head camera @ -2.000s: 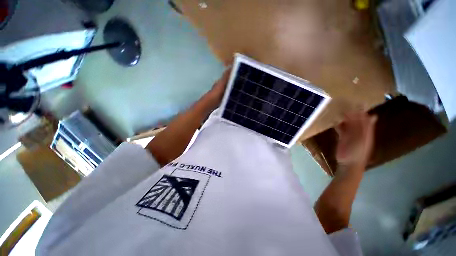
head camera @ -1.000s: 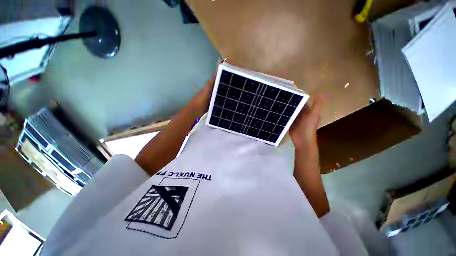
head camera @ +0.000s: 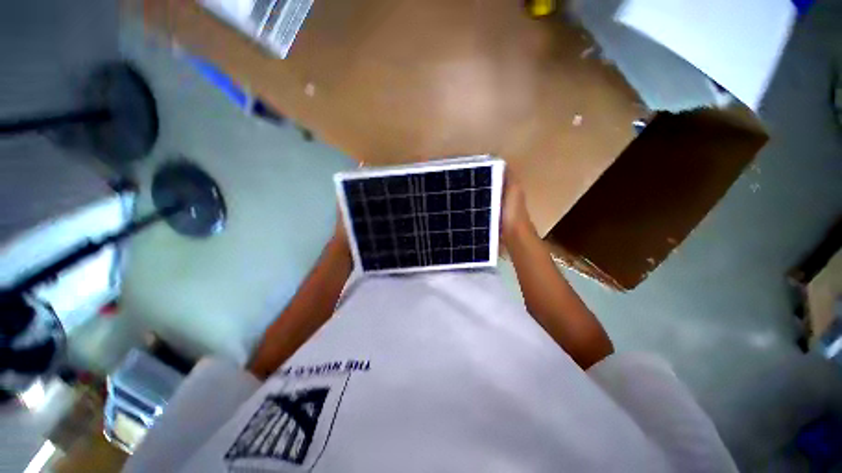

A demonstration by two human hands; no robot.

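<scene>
A solar panel [head camera: 423, 220] with a dark cell grid, thin white lines and a white frame is held level against my front, grid side up. Edges of more layers show behind its far side; I cannot tell how many. My right hand [head camera: 513, 208] grips its right edge, with the fingers mostly hidden. My left hand [head camera: 343, 236] is at its left edge, almost wholly hidden behind the panel.
The brown-topped table [head camera: 443, 83] lies ahead. A stack of panels [head camera: 277, 20] is at its far left, and a white sheet [head camera: 715, 42] lies on a stack at the right. An open cardboard box [head camera: 660, 189] is at the right table end. Round stand bases [head camera: 188, 199] are on the left floor.
My right hand came from the open box side to the panel's right edge. The held panel has turned square to me and shifted left. The view has swung, bringing the table's left stack in.
</scene>
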